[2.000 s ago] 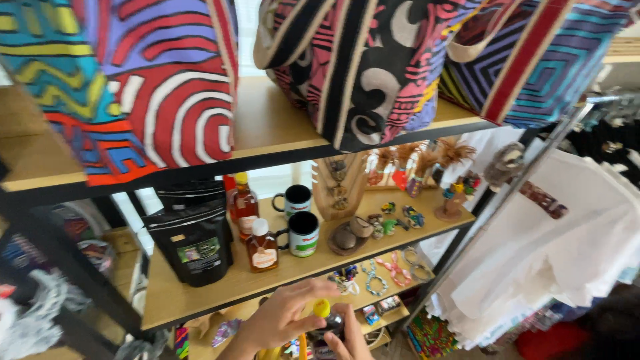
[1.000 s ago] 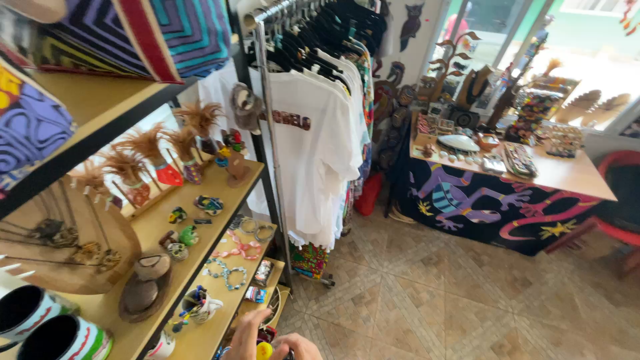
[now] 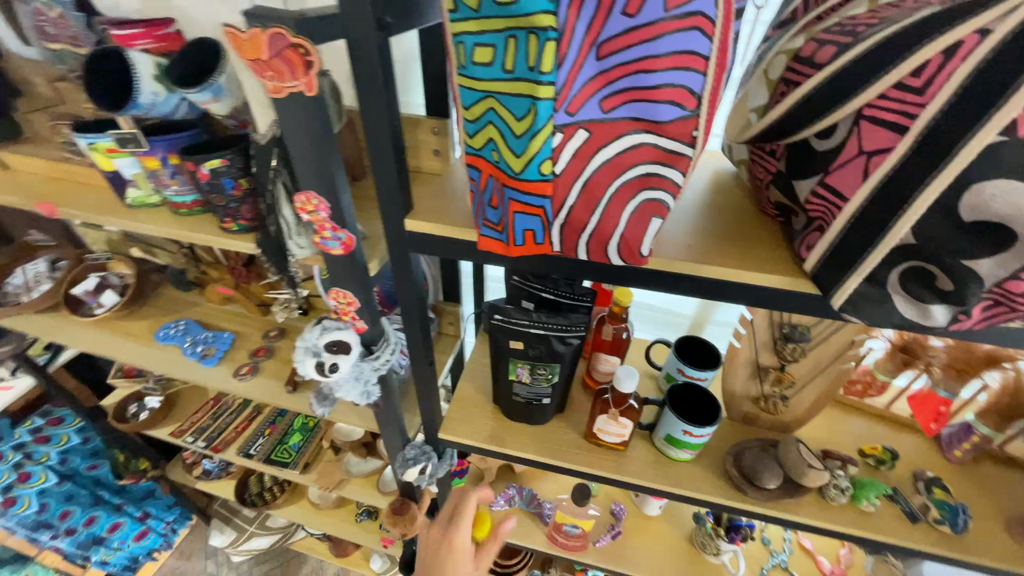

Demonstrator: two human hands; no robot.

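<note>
My left hand [image 3: 460, 532] is at the bottom edge, its thumb and finger around a small yellow object [image 3: 481, 525], perhaps a cap; anything below it is hidden. My right hand is out of view. Just right of my left hand, on a lower shelf, stands a small bottle with a black cap [image 3: 573, 520], beside purple glittery decorations [image 3: 520, 500]. On the shelf above are black pouches [image 3: 534, 364], an amber bottle with a white cap [image 3: 614, 408], a red-amber bottle with a yellow cap [image 3: 609, 340] and two mugs with black insides [image 3: 686, 420].
Patterned bags [image 3: 604, 120] hang over the edge of the top shelf [image 3: 720, 232]. A black metal post [image 3: 392, 200] rises at centre-left, with a grey plush toy [image 3: 340, 360] beside it. Left shelves hold cups [image 3: 224, 180], bowls [image 3: 100, 286] and a blue ornament [image 3: 194, 342]. Carved nuts [image 3: 776, 466] lie at right.
The view has swung widely, from the clothes rack and far table back to the shelves. My right hand, seen beside the left in the earlier frames, is out of view.
</note>
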